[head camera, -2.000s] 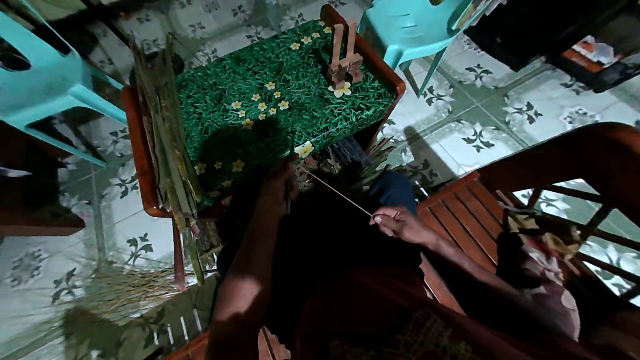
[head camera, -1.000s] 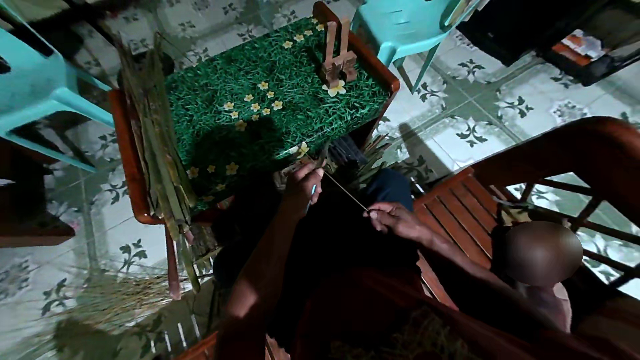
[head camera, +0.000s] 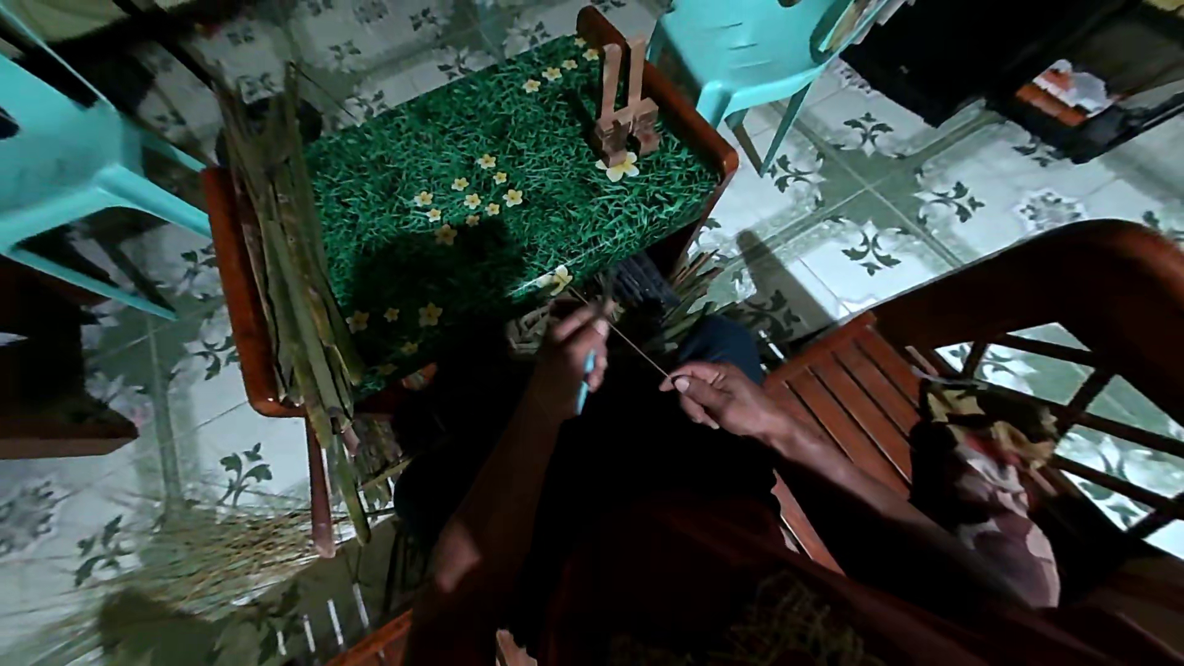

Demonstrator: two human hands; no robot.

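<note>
My left hand (head camera: 569,356) is closed around a tool with a light-blue handle (head camera: 585,381); a dark part, seemingly its blade, sticks up past the fingers near the table edge. A thin stick (head camera: 634,345), likely a leaf midrib, runs from beside that tool down to my right hand (head camera: 712,393), which pinches its end between thumb and fingers. Both hands are over my lap. Long dried leaf strips (head camera: 294,268) lie along the left end of a wooden table (head camera: 231,305) with a green, flower-printed grass-pattern top. A small wooden stand with two uprights (head camera: 627,120) is at its far right corner.
Thin sticks (head camera: 222,555) are spread on the tiled floor at lower left. A turquoise plastic chair (head camera: 83,176) is at the left, another (head camera: 740,55) beyond the table. To the right are a slatted wooden bench (head camera: 842,398) and a patterned cloth (head camera: 1004,499) on it.
Between the earlier frames, my left hand moved up and a little right along the stick. The head that showed over the bench at lower right one second ago is out of view.
</note>
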